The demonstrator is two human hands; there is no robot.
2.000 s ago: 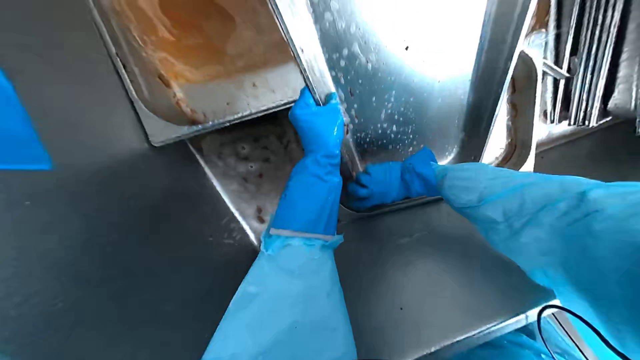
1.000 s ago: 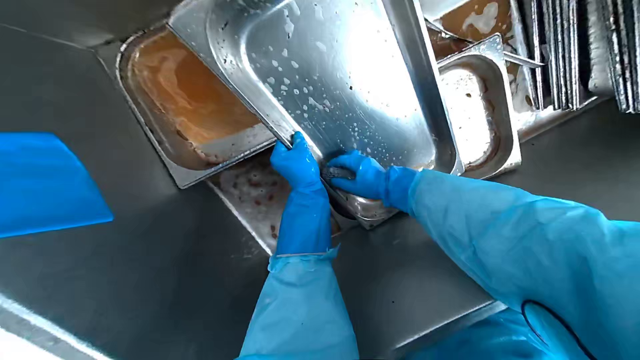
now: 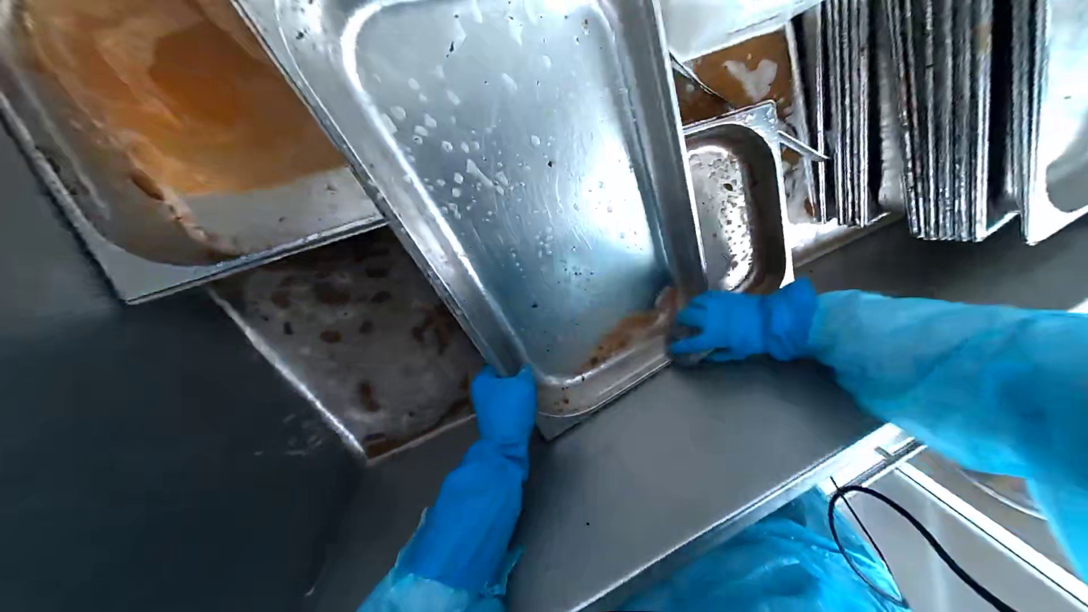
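A large wet steel pan point(image 3: 527, 187) lies tilted across the middle, with white droplets on its floor and brown residue at its near right corner. My left hand point(image 3: 504, 408), in a blue rubber glove, grips the pan's near left rim. At the near right corner, my right hand point(image 3: 735, 325), gloved alike, presses its curled fingers around a dark scouring pad point(image 3: 684, 336), mostly hidden and blurred. Under the pan shows part of a flat tray point(image 3: 340, 340) with brown spots.
A deep pan point(image 3: 280, 217) with orange-brown liquid stands at upper left. Right of the large pan is a smaller steel pan point(image 3: 769, 170) with a utensil's handle beside it. Thin trays point(image 3: 939, 119) stand upright in stacks at upper right. The steel counter's edge point(image 3: 722, 531) runs near my body.
My right hand has moved away from beside my left hand to the pan's near right corner. Brown residue now shows there. The left hand still holds the rim.
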